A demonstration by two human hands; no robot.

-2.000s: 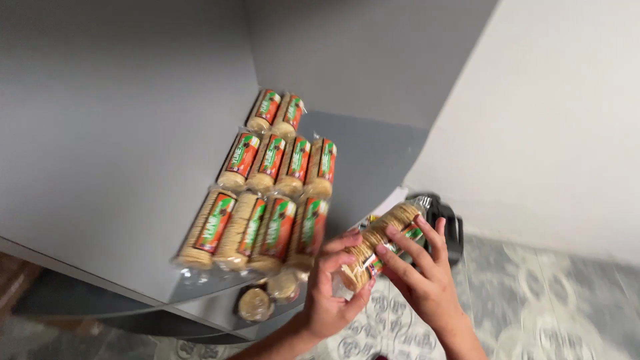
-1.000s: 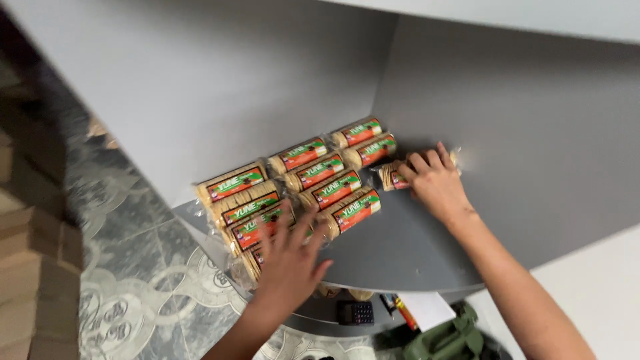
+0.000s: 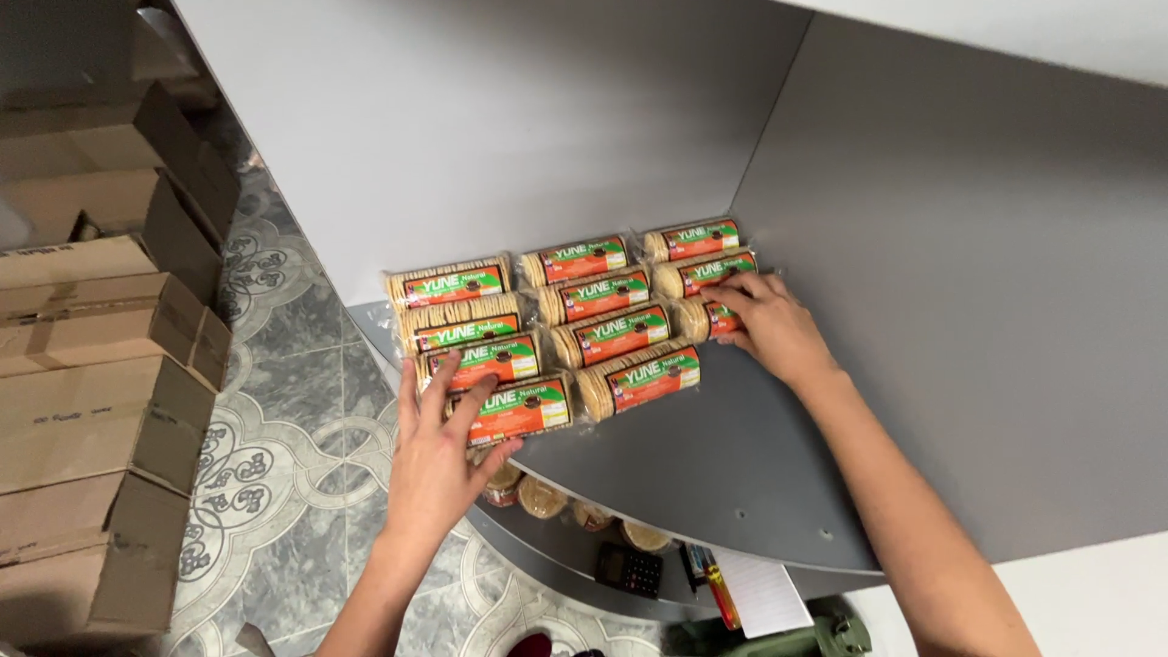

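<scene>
Clear-wrapped packs of round crackers with orange and green labels lie in three columns on a grey curved shelf (image 3: 730, 456). My left hand (image 3: 438, 447) rests with spread fingers on the front packs of the left column, touching the frontmost pack (image 3: 520, 411). With fingertips and thumb, my right hand (image 3: 776, 319) grips the frontmost pack of the right column (image 3: 698, 319), which lies against the pack behind it (image 3: 698, 272). The middle column ends in a pack (image 3: 643, 376) beside the left column. My right fingers partly cover the gripped pack.
Grey panels (image 3: 958, 274) rise behind and right of the shelf. Below, a lower shelf holds more packs (image 3: 543, 497), a calculator (image 3: 630, 568) and white paper (image 3: 762, 593). A green object (image 3: 821, 634) is beneath. Cardboard boxes (image 3: 82, 411) are stacked on the left, beside the patterned floor (image 3: 319, 411).
The pack held in both hands at first is later on the shelf under my right hand. That hand has since moved left with a pack, up to the right column. The view has turned strongly.
</scene>
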